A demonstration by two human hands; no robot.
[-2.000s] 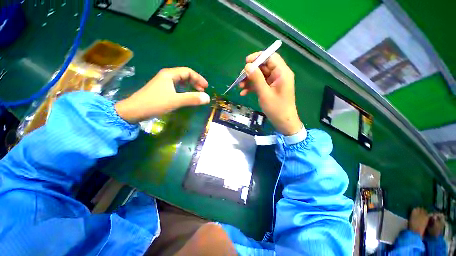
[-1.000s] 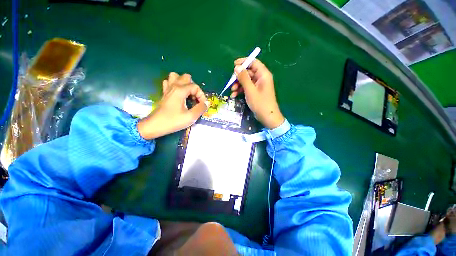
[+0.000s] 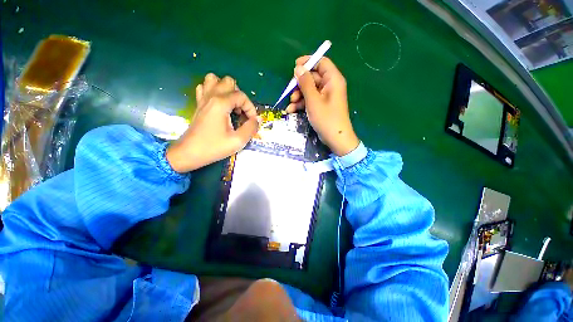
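An open tablet unit point(image 3: 270, 201) lies on the green mat in front of me, black-edged with a bright silver-white middle. Its board end point(image 3: 276, 129) is at the top, with small yellow-amber pieces point(image 3: 271, 117). My right hand point(image 3: 323, 100) grips white tweezers point(image 3: 308, 68) like a pen, the tips at the upper edge of the board end. My left hand point(image 3: 220, 122) is at the board's left corner, thumb and index finger pinched together beside the yellow pieces. Whether anything is between these fingertips cannot be told. A pale wrist strap point(image 3: 352, 157) is on my right wrist.
An amber sheet stack point(image 3: 55, 63) and crinkled clear plastic point(image 3: 31, 135) lie at far left. Another tablet point(image 3: 484, 116) lies at right. At lower right are a further tablet point(image 3: 487, 270), a grey plate point(image 3: 516, 272) and a person's blue sleeve point(image 3: 546, 305). Printed sheets point(image 3: 534, 28) hang at upper right.
My left hand has moved onto the board end, its thumb and index finger closing together. The tweezers remain at the board's upper edge. The view has shifted, and the blue hose has nearly left it.
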